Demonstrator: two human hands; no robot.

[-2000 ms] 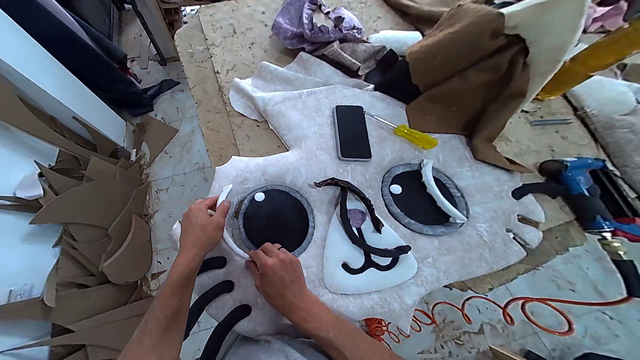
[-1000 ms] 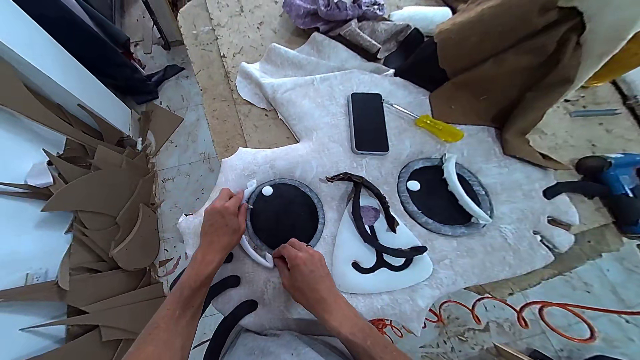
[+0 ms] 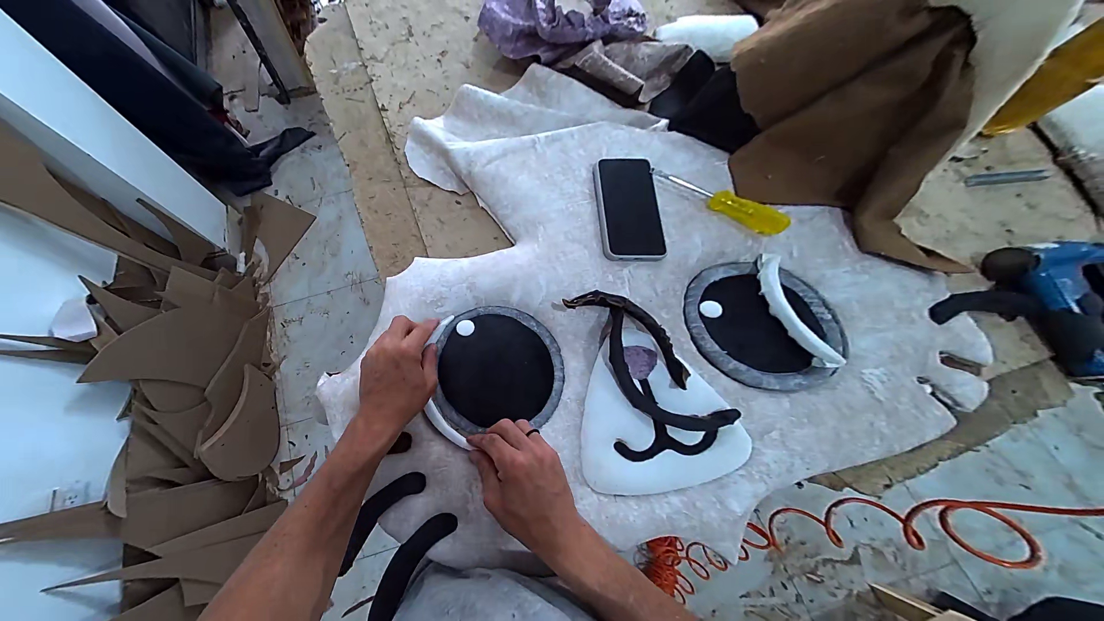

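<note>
A white padded strip (image 3: 448, 429) curves around the outer left rim of a round black fabric eye with a grey ring (image 3: 559, 366). My left hand (image 3: 398, 366) pinches its upper end, and my right hand (image 3: 520, 474), with a dark ring on one finger, pinches its lower end. The eye lies on a pale plush fabric face (image 3: 517, 276). A second black eye (image 3: 742, 332) has a similar white strip (image 3: 789, 315) lying across its right side. Between the eyes sits a white muzzle piece (image 3: 612, 457) with a purple nose and black padded strips (image 3: 642, 401).
Above the muzzle lie a smartphone (image 3: 632, 210) and a yellow-handled screwdriver (image 3: 749, 212). Brown fabric (image 3: 845, 112) covers the upper right, near a blue power tool (image 3: 1061, 285). An orange coiled hose (image 3: 949, 517) runs at lower right. Cut brown pieces (image 3: 181, 354) are piled at left.
The strip's upper end stood away from the eye two seconds ago; now the strip follows the rim closely. My left hand has moved in towards the eye.
</note>
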